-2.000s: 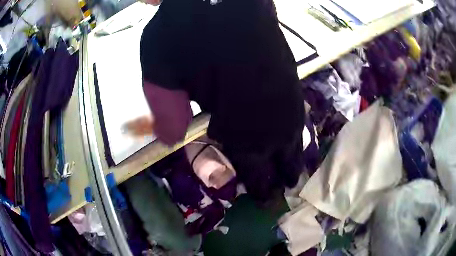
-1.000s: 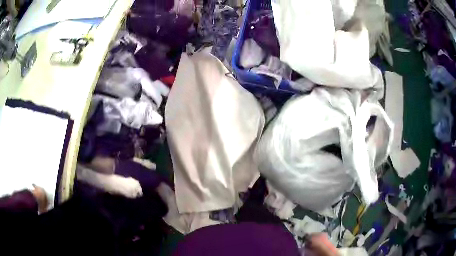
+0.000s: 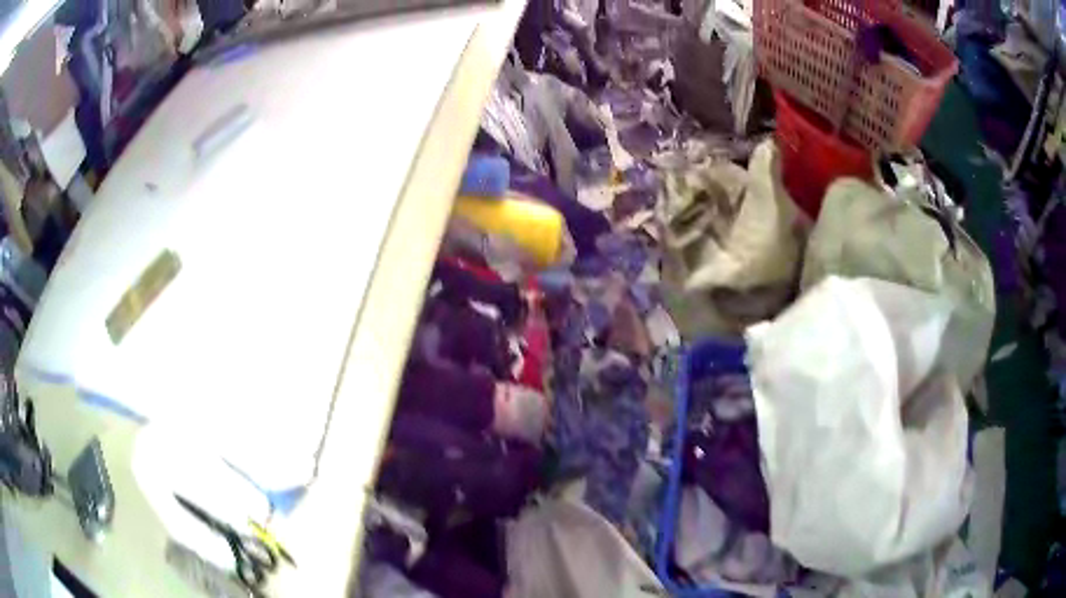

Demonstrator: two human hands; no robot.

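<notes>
No hand of mine is in the picture. A long table [image 3: 403,275] with a pale edge fills the left side. A large white sheet [image 3: 281,222] lies on it. A pair of dark-handled scissors [image 3: 240,547] lies near the table's close end. A small yellowish flat piece [image 3: 144,296] and a pale grey piece [image 3: 222,131] lie on the sheet. A dark object [image 3: 91,485] stands at the lower left; I cannot tell what it is.
A blue crate [image 3: 675,467] holds dark and pale cloth. A white sack [image 3: 859,432] leans beside it, with beige sacks [image 3: 736,234] behind. An orange-red basket [image 3: 894,88] sits above a red container [image 3: 818,152]. Scraps and purple bundles [image 3: 468,467] lie by the table. Green floor [image 3: 1029,409] shows at right.
The view has swung right and forward along the table. The person at the table and the purple sleeve are out of view. The basket, scissors and yellow roll now show.
</notes>
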